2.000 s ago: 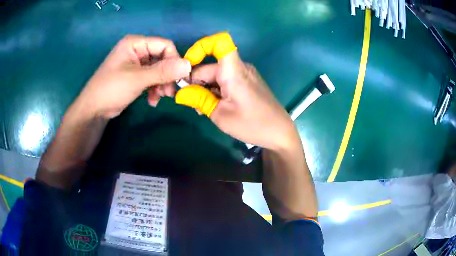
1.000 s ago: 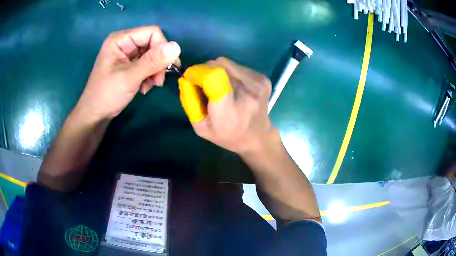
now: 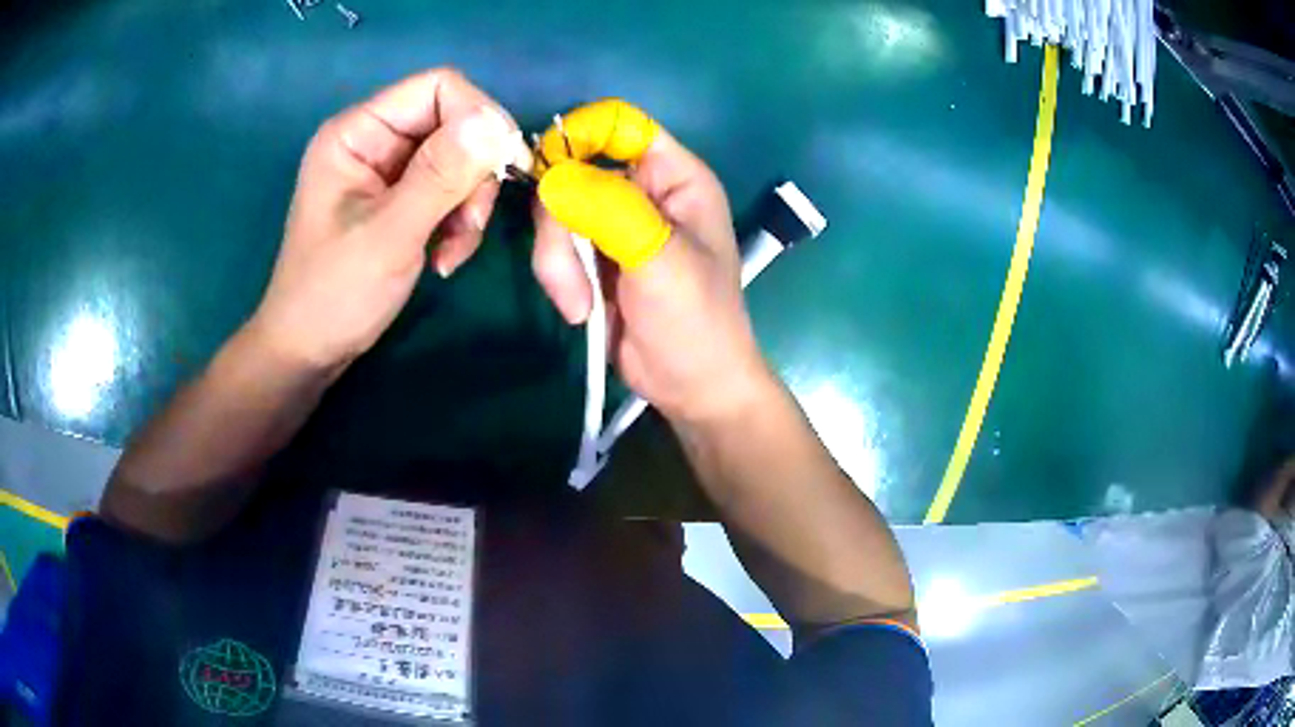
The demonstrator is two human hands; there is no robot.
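Observation:
My left hand (image 3: 412,192) pinches a small white connector housing (image 3: 509,151) between thumb and index finger; the fingers cover most of it. My right hand (image 3: 625,213), with yellow finger cots (image 3: 608,210) on thumb and index finger, grips short dark wires (image 3: 523,173) of the wire harness close beside the housing. Thin light tips stick up at the right fingertips. A white-sleeved branch (image 3: 595,355) hangs down from the right hand to a bend. Another branch runs up behind the hand to a black-wrapped end with a wide white connector (image 3: 801,210).
White sleeve stock (image 3: 1086,43) lies fanned at the back right beside a yellow line (image 3: 1025,270) on the green bench (image 3: 881,327). Small loose pieces (image 3: 324,12) lie at the back left. Thin parts (image 3: 1253,305) lie at the far right. Part of a person (image 3: 1250,597) shows at the right edge.
My right hand has turned, and its yellow-covered fingers are now close to the left fingertips. The hanging white branch has come into view. The wide connector has moved down and left.

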